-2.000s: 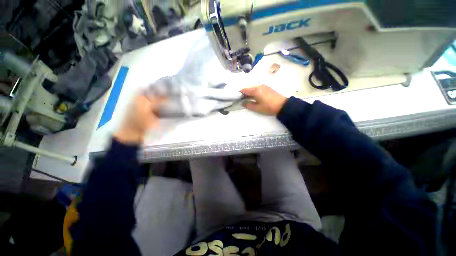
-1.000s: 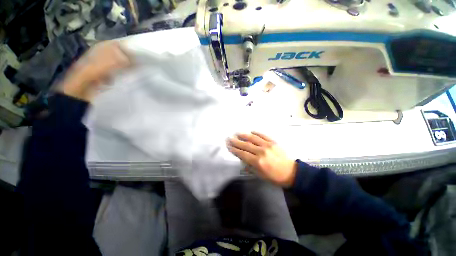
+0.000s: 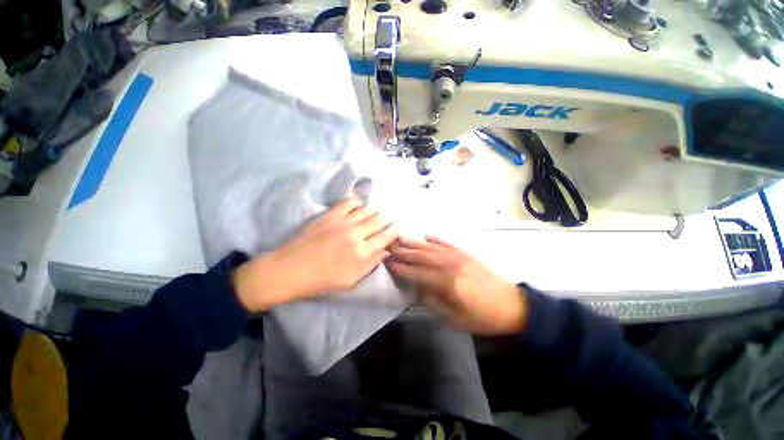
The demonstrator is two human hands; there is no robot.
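A light grey fabric panel (image 3: 258, 163) lies on the white table left of and in front of the needle, with one corner hanging over the front edge. My left hand (image 3: 331, 253) lies on the panel, fingers together at its right side. My right hand (image 3: 451, 284) meets it there, fingertips at the fabric's right edge, slightly blurred. Whether the fingertips pinch the edge is hidden. The presser foot area (image 3: 421, 155) of the cream sewing machine (image 3: 619, 163) is just above both hands.
Black-handled scissors (image 3: 554, 193), a small blue tool (image 3: 501, 147) and a small tan piece (image 3: 464, 155) lie under the machine arm. A blue tape strip (image 3: 112, 142) is at left. Dark grey fabric (image 3: 60, 90) is piled at far left. A ruler strip (image 3: 679, 305) runs along the front edge.
My left hand has come from the upper left to beside my right hand. The panel, blurred and spread wide before, now lies flatter, uncovering the blue tape. The view has shifted slightly.
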